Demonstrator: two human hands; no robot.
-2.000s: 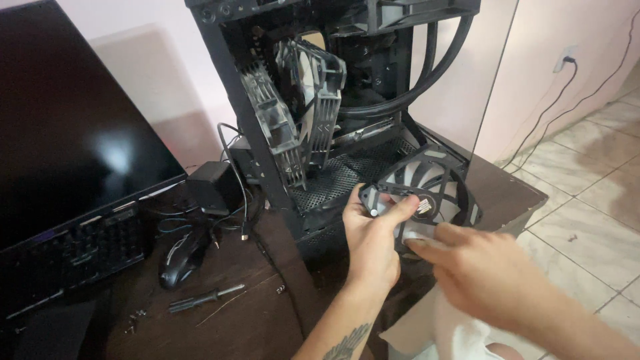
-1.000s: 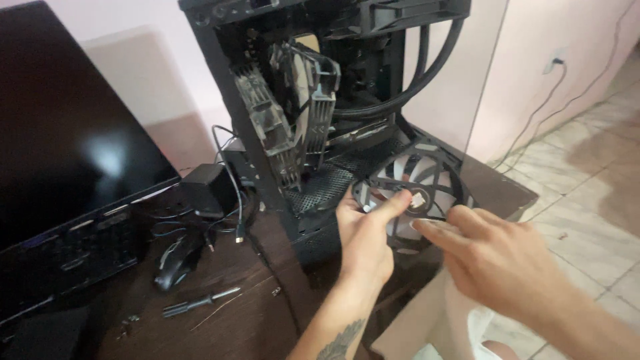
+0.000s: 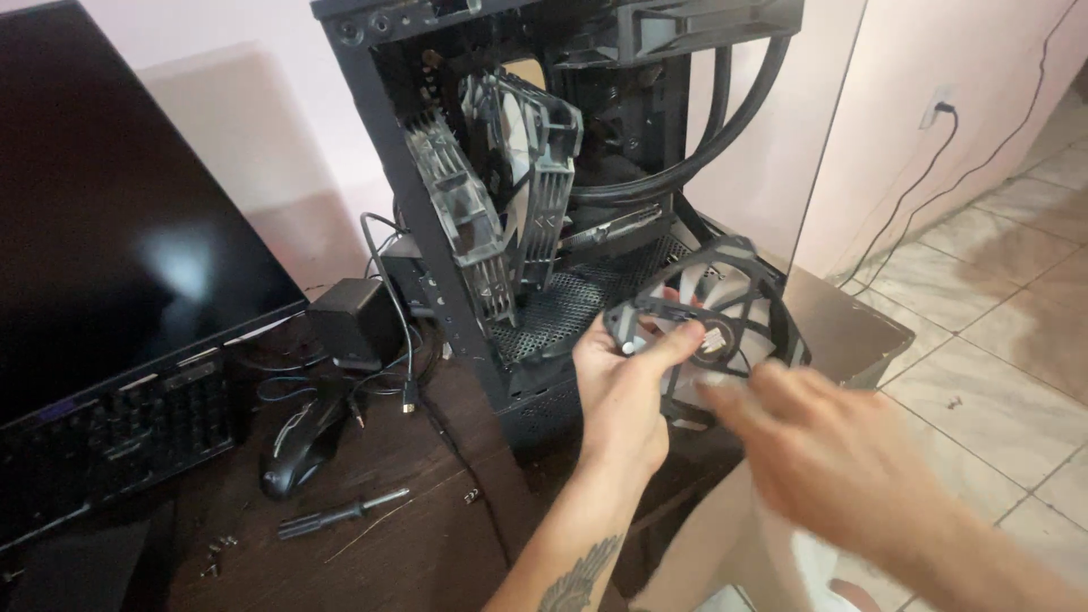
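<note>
My left hand (image 3: 629, 391) grips the frame of a computer case fan (image 3: 744, 314) with pale blades, its thumb lying near the hub. The fan is tilted in front of an open black PC case (image 3: 463, 314). My right hand (image 3: 799, 425), blurred, is at the fan's lower right edge with its fingers bent; whether it holds anything I cannot tell. Inside the case, more case fans (image 3: 544, 195) stand upright beside thick black tubes (image 3: 705, 166). Above them is a black fan or radiator unit (image 3: 680, 30), partly cut off by the top of the view.
On the dark wooden table (image 3: 408, 544) lie a screwdriver (image 3: 340, 514), small screws (image 3: 217, 552), a black mouse (image 3: 302, 442) and cables. A small black box (image 3: 357, 319), a keyboard (image 3: 127, 425) and a monitor (image 3: 127, 204) stand left of the case. A transparent panel's edge (image 3: 824, 136) rises at right.
The fan was turned flatter a second ago and is now tilted more upright in my left hand. My right hand stays close to its lower right side.
</note>
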